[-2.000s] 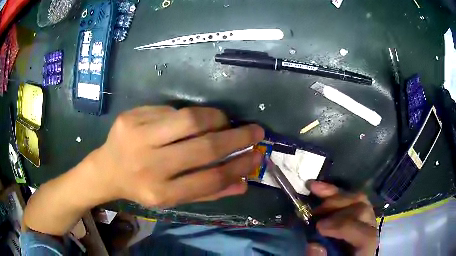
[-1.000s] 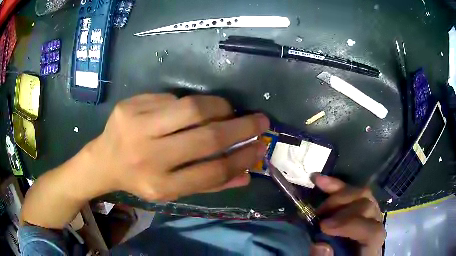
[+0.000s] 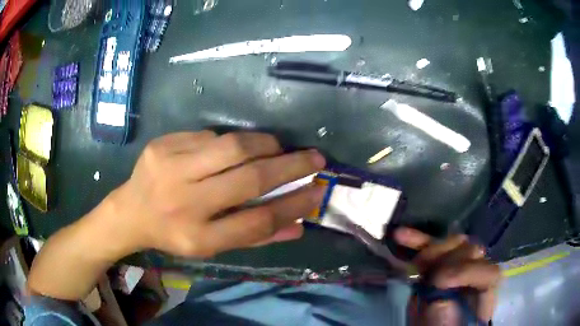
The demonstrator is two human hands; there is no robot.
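Observation:
My left hand (image 3: 210, 194) is on the left part of a small keypad phone body (image 3: 395, 213), its fingertips pressed at the orange ribbon and blue strip (image 3: 324, 197). Its fingers cover most of the keypad end. A thin silver piece shows between its fingers; I cannot tell what it is. The white-backed display module (image 3: 365, 207) lies in the right part of the body. My right hand (image 3: 461, 270) is closed round a dark blue-handled soldering iron (image 3: 391, 255). The iron is blurred and points up-left at the display's lower edge; whether its tip touches is unclear.
Silver tweezers (image 3: 267, 46), a black marker (image 3: 362, 81) and a white flat tool (image 3: 432, 127) lie behind the hands. A teal phone body (image 3: 116, 76), purple keypad mat (image 3: 65, 85) and yellow tin (image 3: 35, 156) are left. A phone front housing (image 3: 524, 169) is right.
The soldering iron has drawn back down-right from the blue strip and is now blurred. My right hand has shifted slightly right. My left hand keeps its place on the phone body. The view has shifted slightly.

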